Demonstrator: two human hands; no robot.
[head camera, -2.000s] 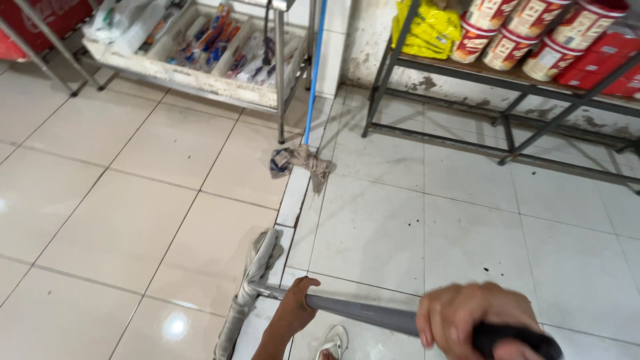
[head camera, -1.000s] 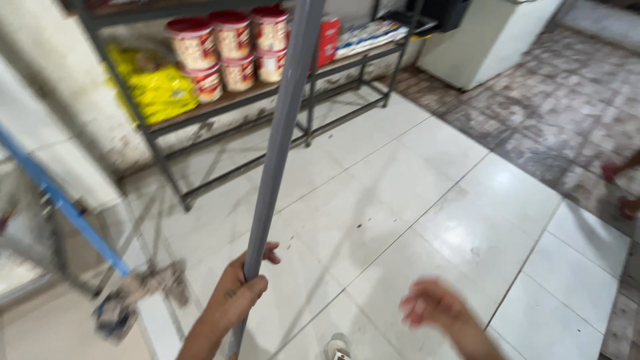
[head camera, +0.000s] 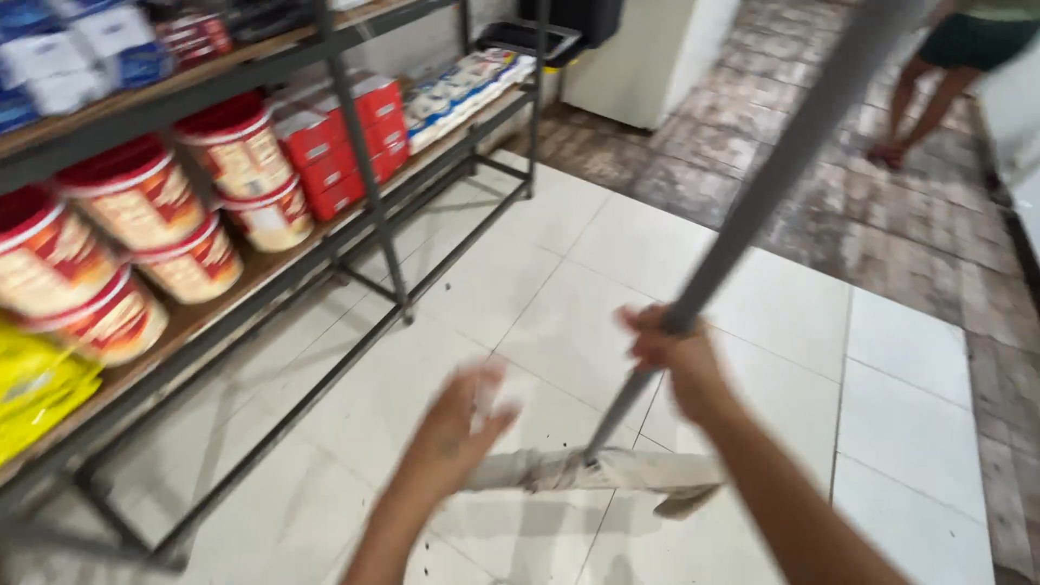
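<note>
My right hand (head camera: 678, 357) is closed around a grey pole (head camera: 751, 191) that slants from the upper right down to the floor. At the pole's foot, a pale cloth (head camera: 561, 470) is wrapped along a crosswise head lying on the white tiles. My left hand (head camera: 463, 435) is off the pole, to its left, with fingers apart and nothing in it; it is blurred and hides part of the floor near the cloth's left end. One end of the cloth hangs loose at the right, below my right forearm.
A metal shelf rack (head camera: 390, 244) at the left holds tubs (head camera: 175, 236), red boxes (head camera: 349, 146) and yellow packets (head camera: 41, 382). A pale cabinet (head camera: 621, 65) stands behind it. Another person (head camera: 934, 89) stands at the upper right on brown tiles (head camera: 877, 219).
The view has turned right. My left hand, around the pole a second ago, has let go; my right hand, free then, now grips it. The cloth-wrapped head now lies on the white tiles.
</note>
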